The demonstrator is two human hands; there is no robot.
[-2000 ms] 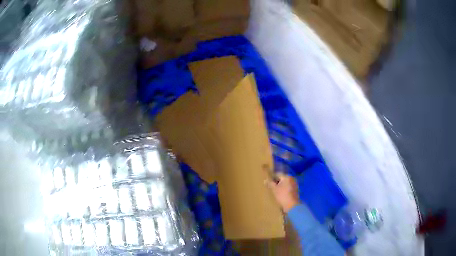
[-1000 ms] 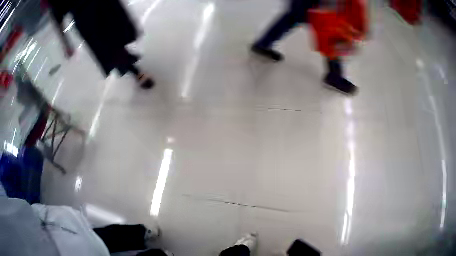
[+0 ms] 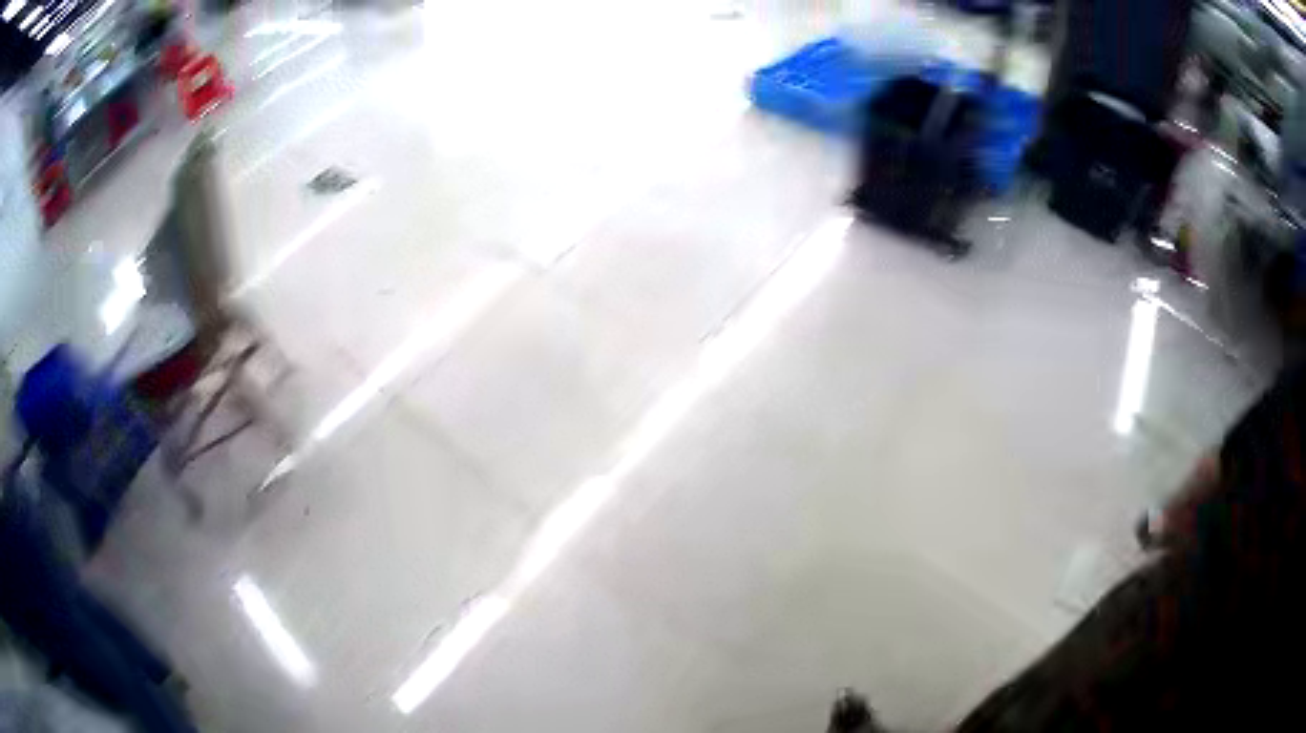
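Observation:
Neither of my hands is in view. Nearest in front of me is the shiny pale tiled floor [image 3: 745,487]. A person in dark clothing [image 3: 1217,616] fills the lower right corner, with a blurred hand [image 3: 1182,508] at the right; whether it holds anything cannot be told. A small dark thing, perhaps a shoe tip [image 3: 849,712], shows at the bottom edge.
A blue pallet [image 3: 809,86] lies at the upper right, with a dark upright object [image 3: 917,158] before it. Another dark object [image 3: 1103,165] stands farther right. A folding-legged seat [image 3: 229,380] and blurred blue shapes [image 3: 93,437] are at left. Red stools [image 3: 201,83] are upper left.
The view has left the cardboard sheets and blue pallet held earliest, passed over walking people, and turned across the floor. My hand and blue sleeve have gone out of view; a dark-clothed person now shows at right.

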